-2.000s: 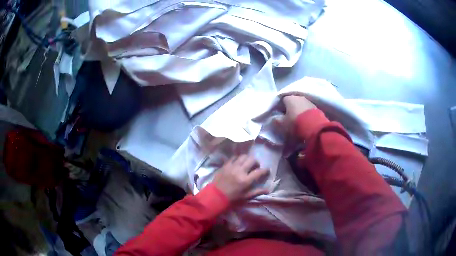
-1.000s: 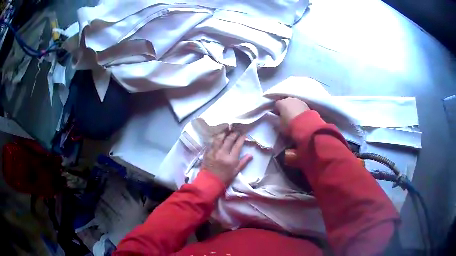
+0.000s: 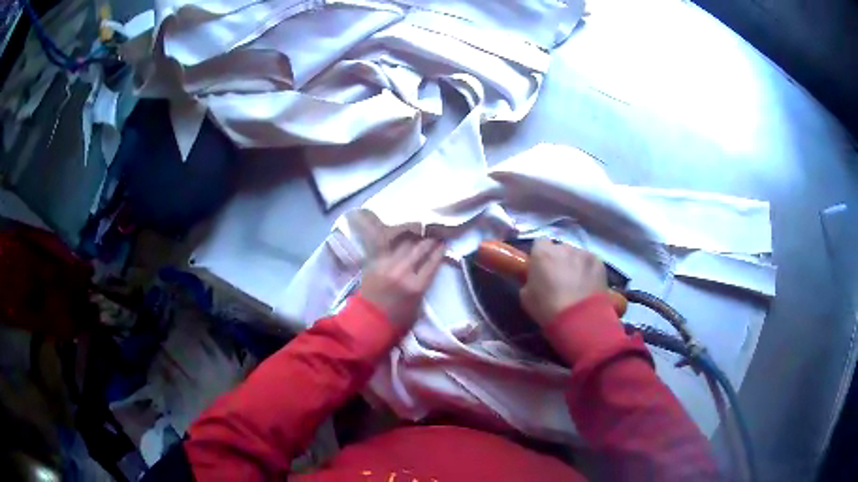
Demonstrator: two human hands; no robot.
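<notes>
A pale garment (image 3: 442, 193) lies crumpled on the pressing table in front of me, its seams and loose flaps showing. My left hand (image 3: 400, 273) lies on the cloth, fingers over a fold near the garment's left part; whether it pinches the cloth is hard to see. My right hand (image 3: 564, 278) is closed around the orange-brown handle of the steam iron (image 3: 503, 306). The iron's dark body sits over the garment, just right of my left hand, its underside hidden.
More pale garments (image 3: 367, 122) are heaped on the far side of the padded table (image 3: 649, 132). The iron's hose and cord (image 3: 696, 353) run off to the right. A dark round pad (image 3: 179, 179) is at left. Cloth scraps lie below left. A small white strip (image 3: 834, 209) is at far right.
My right hand has let go of the cloth fold and taken hold of the iron's handle, moving the iron slightly left. My left hand has shifted up and left over the cloth since the earliest frame.
</notes>
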